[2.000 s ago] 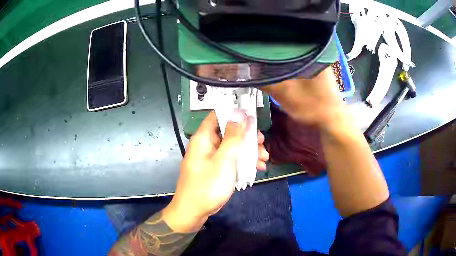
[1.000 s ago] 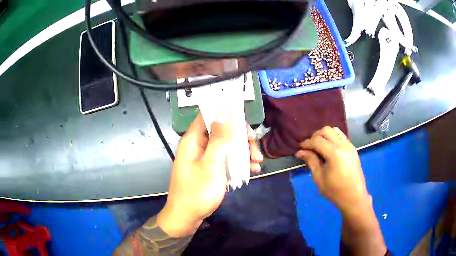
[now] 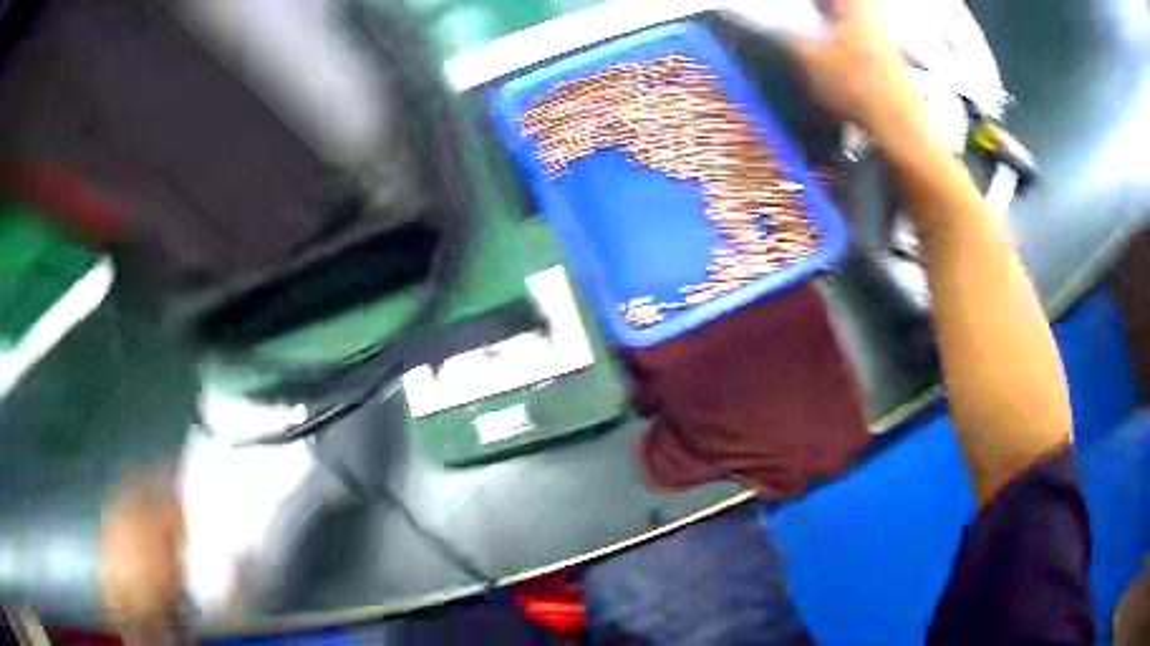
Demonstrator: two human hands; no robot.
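Observation:
The view is strongly blurred. A blurred hand, apparently my left hand [image 3: 141, 549], is at the lower left against white pieces [image 3: 233, 517]; its fingers and any grip cannot be made out. My right hand [image 3: 851, 63] reaches to the upper right, beside the heap of white curved pieces [image 3: 940, 57]; its fingers are blurred and what they touch is unclear. The green press base [image 3: 523, 435] with its silver-white fixture plate [image 3: 505, 370] is left of centre. No white piece is seen on the plate.
The black press head [image 3: 240, 164] and dark cables fill the upper left. A blue tray [image 3: 637, 240] of copper-coloured rivets [image 3: 757, 189] stands right of the press. A maroon cloth [image 3: 757, 391] lies below it at the bench edge. A hammer with a yellowish part [image 3: 996, 141] is at right.
The view has swung, so the press sits further left. The apparent left hand and white pieces are away from the press base. My right hand has moved from the cloth to the upper right.

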